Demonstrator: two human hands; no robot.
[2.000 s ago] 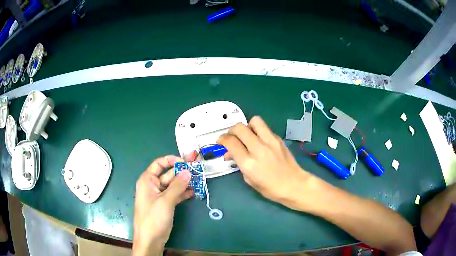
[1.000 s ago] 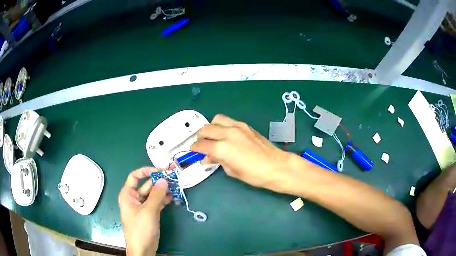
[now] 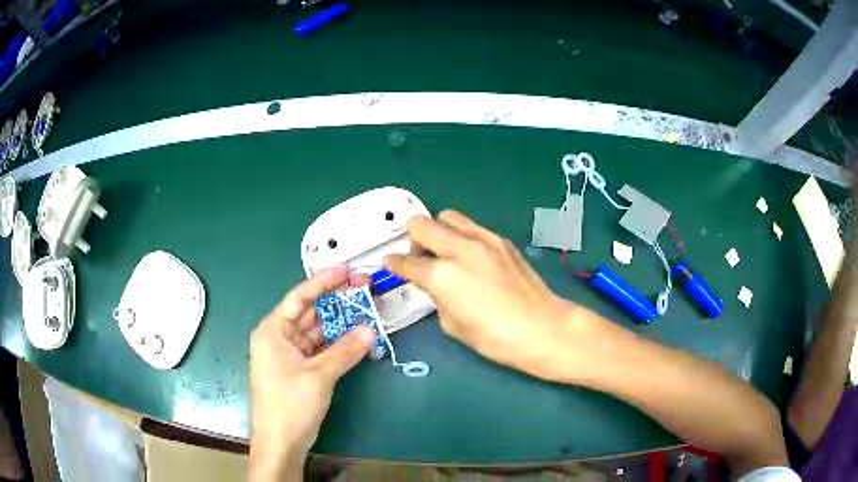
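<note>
An off-white housing shell lies open side up on the green bench, with two dark round holes. My left hand holds a blue circuit board by its edges at the shell's near left side. A pale lead from the board ends in a ring hanging over the bench. My right hand is over the shell's right part, fingertips at a blue battery cell in the shell's recess. The fingers partly hide the cell, so whether they grip or press it is unclear.
Two grey square pieces with rings and blue cells lie at right, near small cream squares. Off-white housings and a rounded cover are at left. A whitish strip crosses behind. Another person's arm is at the right edge.
The board in my left hand has turned to show its face more fully. The blue cell shows less, with my right fingers at it. The camera view has shifted.
</note>
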